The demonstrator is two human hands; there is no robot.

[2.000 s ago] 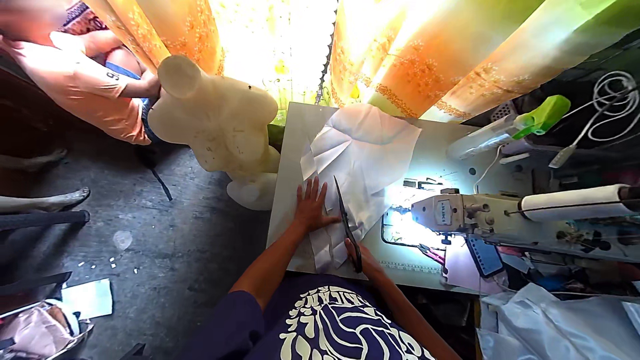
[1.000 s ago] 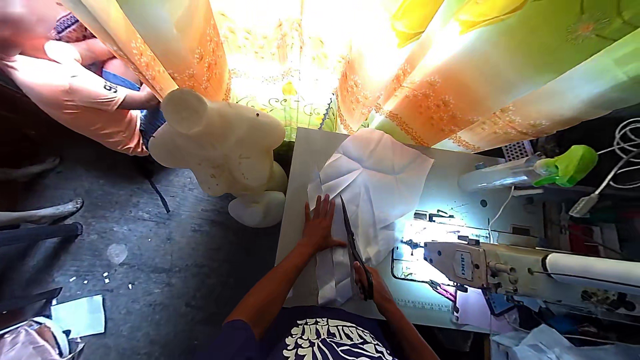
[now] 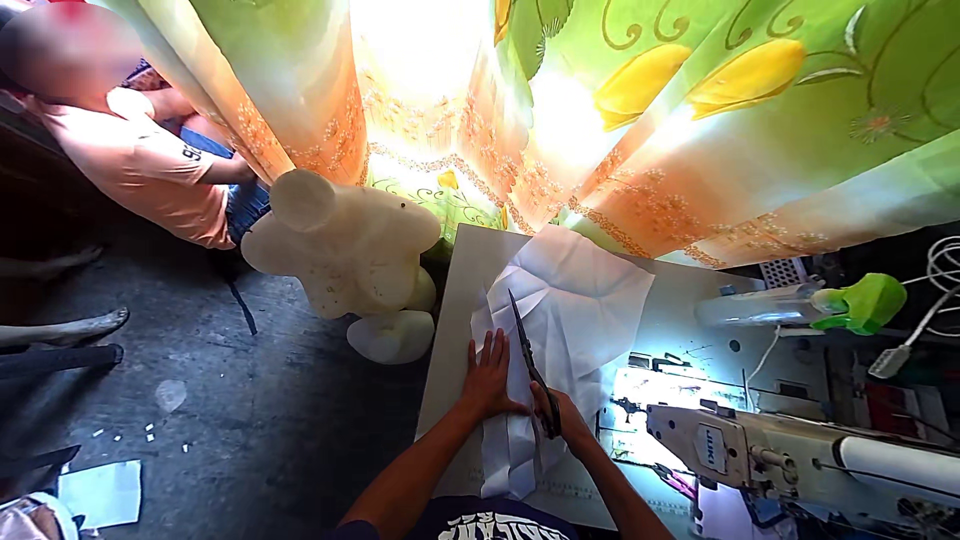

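A creased white sheet (image 3: 585, 300), fabric or paper, lies on the pale sewing table (image 3: 461, 300), reaching from the curtain to near my body. My left hand (image 3: 491, 382) presses flat on its left part with fingers spread. My right hand (image 3: 559, 416) grips the handles of long dark scissors (image 3: 531, 360). Their blades point away from me over the sheet, just right of my left fingers. Whether the blades are parted, I cannot tell. A narrow folded strip of the white material (image 3: 510, 457) lies below my left hand.
A Juki sewing machine (image 3: 720, 450) with its lamp lit stands right of the sheet. Behind it lies a clear bottle with a green top (image 3: 862, 304). A dress-form torso (image 3: 352, 247) stands left of the table. A person (image 3: 157, 165) sits at far left. Patterned curtains (image 3: 660, 165) hang behind.
The view has shifted, showing more of the curtains. My left hand stays spread on the white sheet and my right hand keeps hold of the scissors.
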